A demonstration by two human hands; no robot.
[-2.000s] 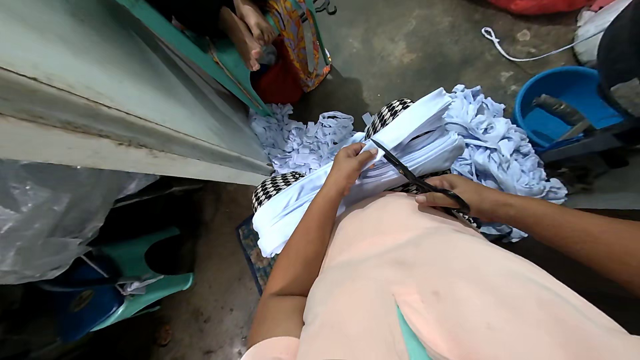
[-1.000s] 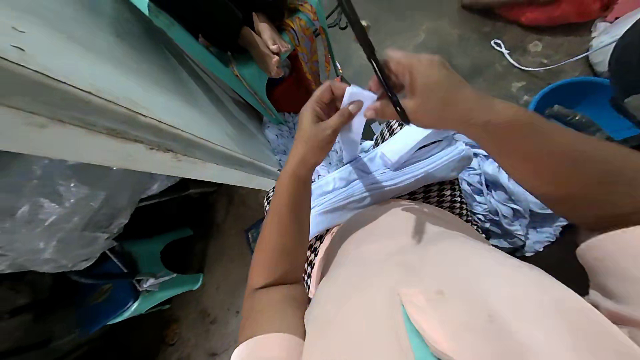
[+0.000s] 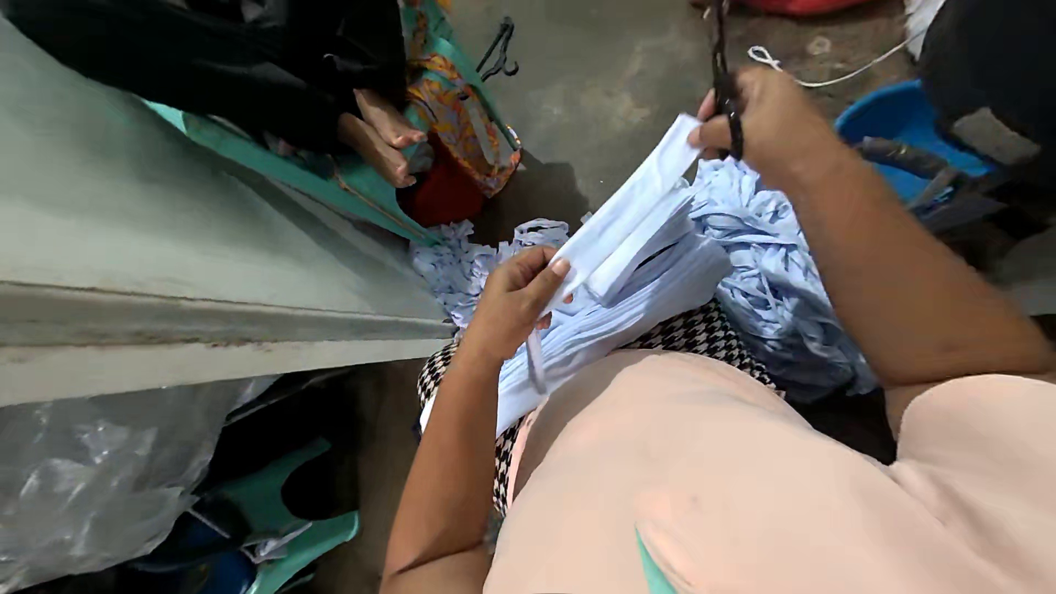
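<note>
A folded white fabric strip [image 3: 623, 210] is stretched slantwise between my two hands. My left hand [image 3: 524, 301] pinches its lower end between thumb and fingers. Its upper end is gripped by my right hand [image 3: 763, 124], which also holds dark scissors [image 3: 720, 74] with the blades pointing up and away. Below the strip, a stack of pale blue-white fabric pieces [image 3: 606, 318] lies across my lap on black-and-white houndstooth cloth [image 3: 693, 334]. Heaps of loose pale blue strips [image 3: 771, 280] lie to the right of the stack and beyond it at the left [image 3: 454, 260].
A grey-green panel [image 3: 206, 223] stands close on my left, with clear plastic sheeting [image 3: 99, 462] below it. Beyond it are another person's bare feet [image 3: 379, 136] by a green bench edge. At the right are a blue basin [image 3: 895, 124] and a white cord [image 3: 833, 81] on the floor.
My hands, close together a second ago, are now apart with the white strip drawn out between them. Two seconds ago, the right hand held the scissors low over the stack. The view has shifted.
</note>
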